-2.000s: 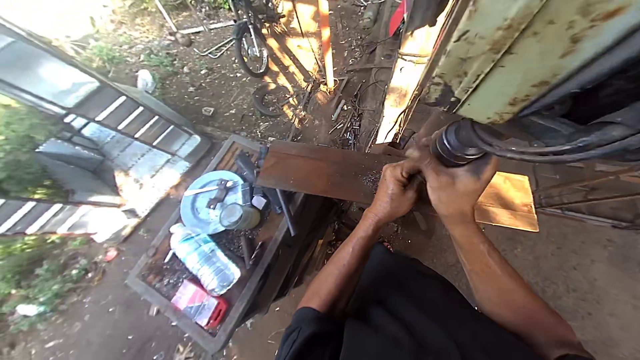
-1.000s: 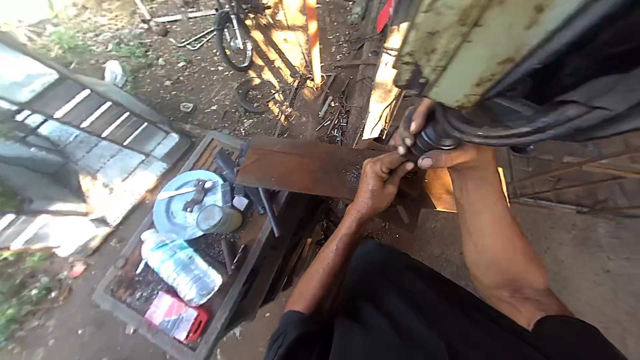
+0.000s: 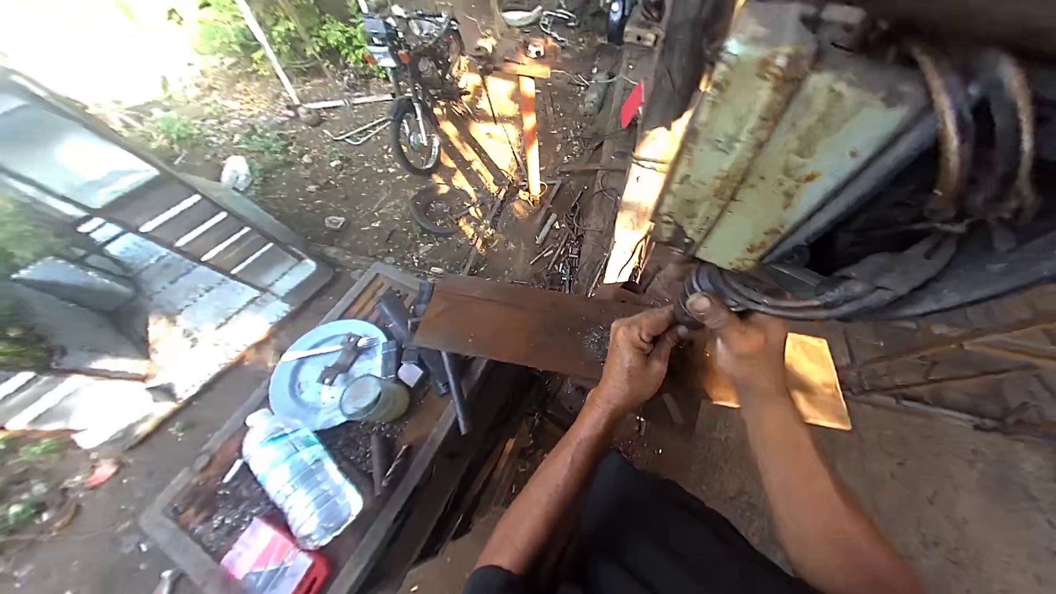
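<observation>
A dark, round, ringed part (image 3: 701,289) sits between my two hands, at the end of a bundle of dark cables or hoses (image 3: 858,289). My left hand (image 3: 639,355) has its fingers closed at the near-left end of this part. My right hand (image 3: 738,334) grips it from the right, thumb on top. Just left of my hands lies a flat brown board (image 3: 520,322) with dark specks on it. Above is a rusty pale-green metal panel (image 3: 767,148). What my left fingertips pinch is partly hidden.
A wood-framed table (image 3: 177,511) at left bears a blue plate (image 3: 289,375) with a fork, a glass jar (image 3: 375,398), a clear plastic bottle (image 3: 301,478), a red box (image 3: 276,561) and a dark metal clamp (image 3: 412,338). Beyond stand a motorcycle (image 3: 412,124) and a loose tyre (image 3: 437,208).
Both hands stay at the round part. My right hand's grip has shifted, its thumb now lying over the part. The view has moved somewhat.
</observation>
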